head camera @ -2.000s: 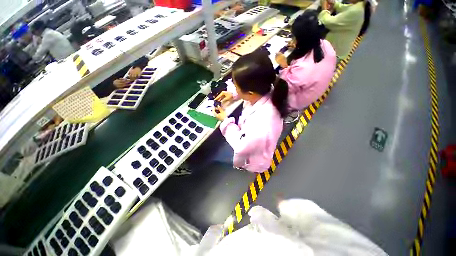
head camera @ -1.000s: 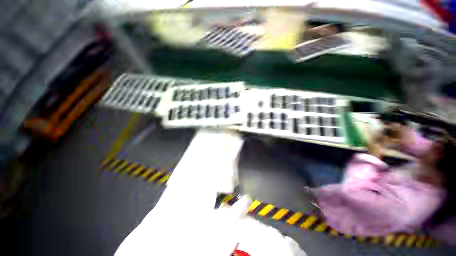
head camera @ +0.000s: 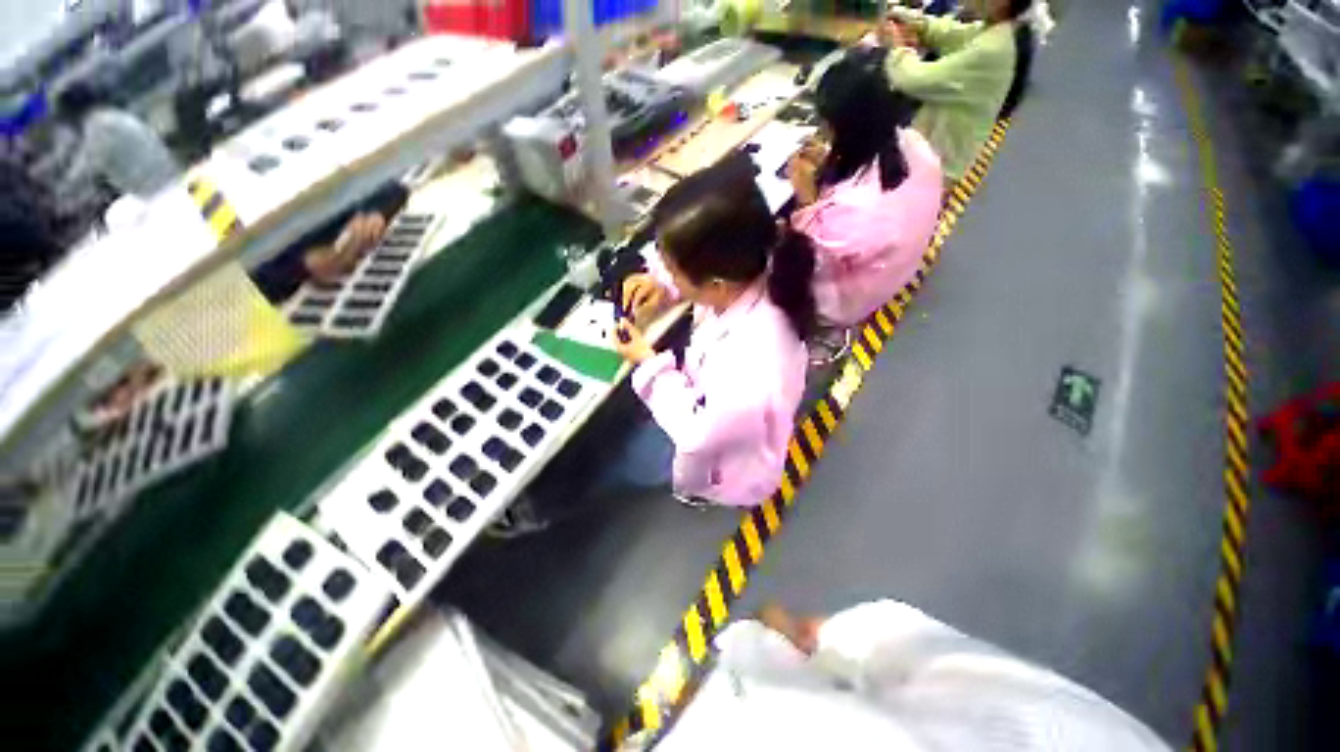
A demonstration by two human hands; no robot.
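Note:
A white tray (head camera: pixel 463 456) with rows of small dark parts lies along the bench edge at centre left. A second white tray (head camera: pixel 257 632) with dark parts overlaps its near end and is cut off by the lower left edge. White sheets or stacked trays (head camera: pixel 470 683) show below the bench edge. My right hand (head camera: pixel 794 627) is a small, blurred patch of skin at the end of my white sleeve, low in the picture and apart from the trays; its fingers and any hold are unclear. My left hand is not in view.
A person in pink (head camera: pixel 735 367) sits at the bench beyond the trays, with others behind. A dark green belt (head camera: pixel 441 323) runs beside the trays under a white shelf (head camera: pixel 346 140). Yellow-black tape (head camera: pixel 801 456) marks the grey floor. Another worker's hands (head camera: pixel 346 247) touch a tray across the belt.
The view swung towards the bench and turned back along it. The trays lie much as before. The seated person's hands have shifted slightly. My right hand shows a little more at the sleeve end.

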